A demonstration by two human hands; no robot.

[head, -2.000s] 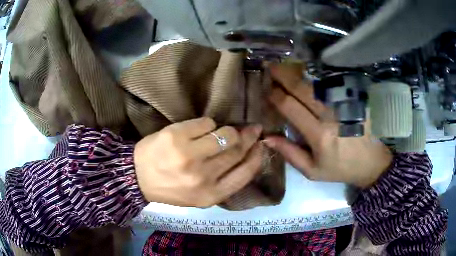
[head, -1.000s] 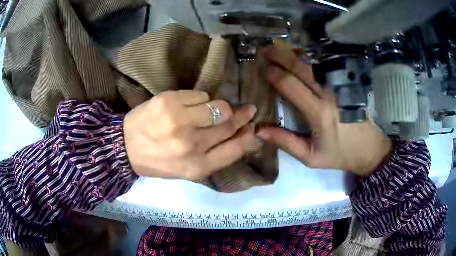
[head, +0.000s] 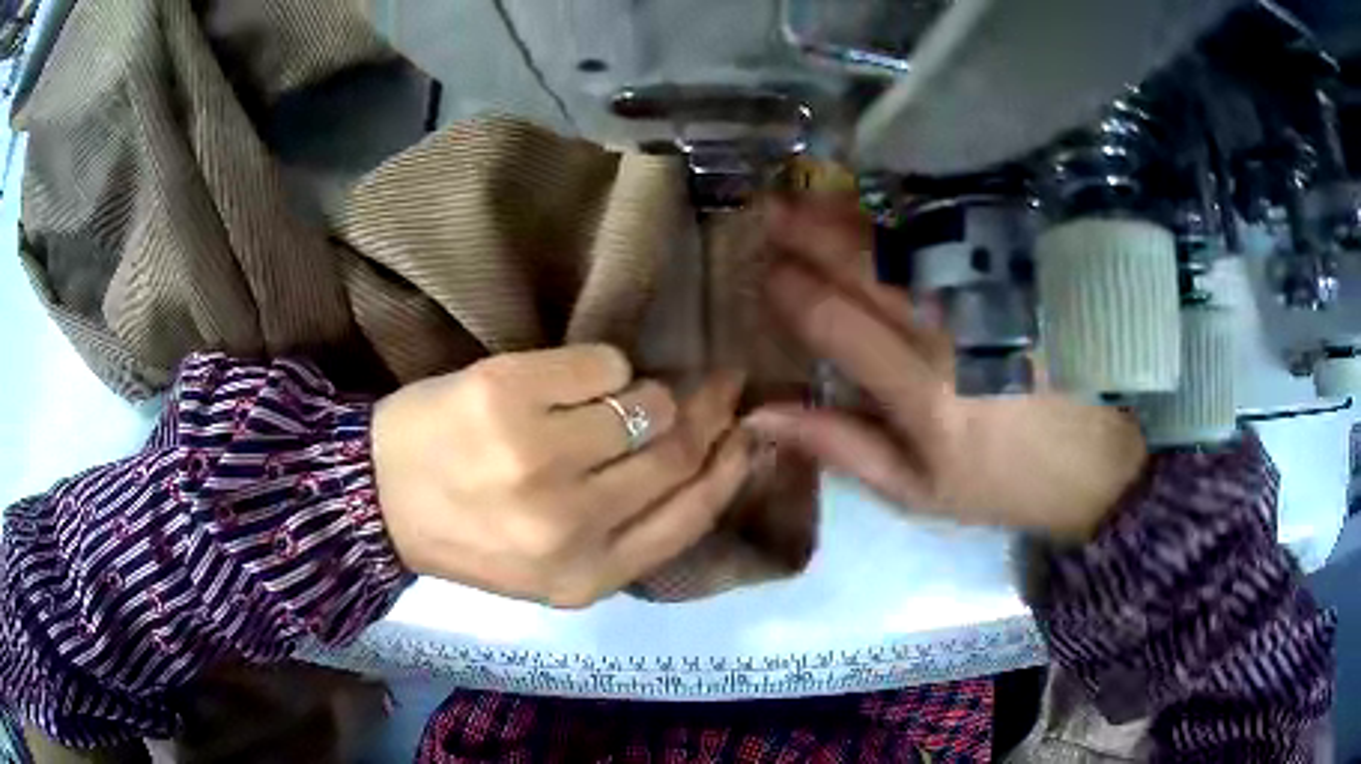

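Observation:
The brown corduroy garment (head: 478, 224) lies in folds from the left up to the presser foot (head: 720, 182). Its narrow end runs down from the foot toward me, with a dark seam line along it. My left hand (head: 560, 463), with a ring, pinches the cloth's narrow end between thumb and fingers. My right hand (head: 925, 396) is blurred; its fingers lie on the cloth's right edge just below the foot, and its thumb points at the left fingertips. The needle cannot be made out.
The grey machine head (head: 702, 60) hangs over the cloth. Cream ribbed tension knobs (head: 1108, 306) and metal discs stand above my right wrist. The white table's curved front edge carries a printed ruler (head: 672, 675). A small yellow-brown piece (head: 826, 179) is beside the foot.
The whole view has shifted slightly between frames. Both hands keep nearly the same place on the cloth. My right hand is more blurred now, and its fingers have moved slightly.

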